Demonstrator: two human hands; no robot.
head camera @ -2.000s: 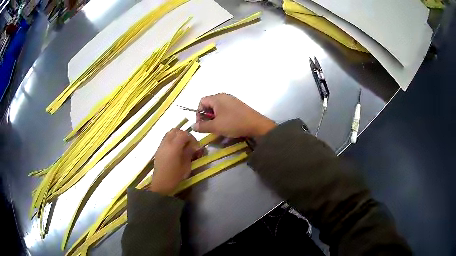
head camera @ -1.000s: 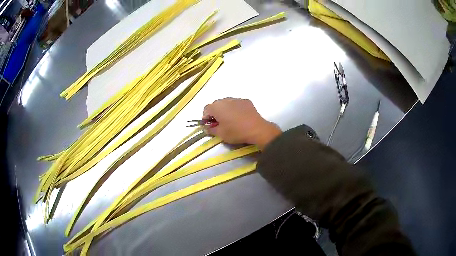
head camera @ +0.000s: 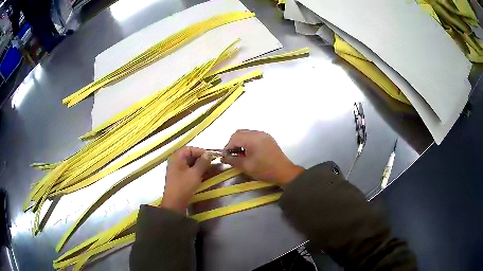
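Note:
My right hand (head camera: 259, 154) is closed around small thread snips (head camera: 233, 152) with red parts and short silver blades pointing left. My left hand (head camera: 185, 172) pinches the end of a yellow strap (head camera: 216, 157) right at the blades; the fingers hide most of that end. Other yellow straps (head camera: 238, 203) pass under and beside my hands, running to the lower left. A large loose bundle of yellow straps (head camera: 143, 119) lies to the left and beyond my hands.
The metal table (head camera: 296, 100) holds black-handled snips (head camera: 360, 124) with a pale string and a white-handled pointed tool (head camera: 389, 168) near the right edge. A white card (head camera: 119, 66) bears another strap bundle. White sheets (head camera: 386, 58) lie over yellow fabric (head camera: 365, 71) at upper right.
My left hand, out of view a second ago, is back beside my right hand and pinches a strap end. The snips' blades now meet my left fingertips. The camera view has shifted.

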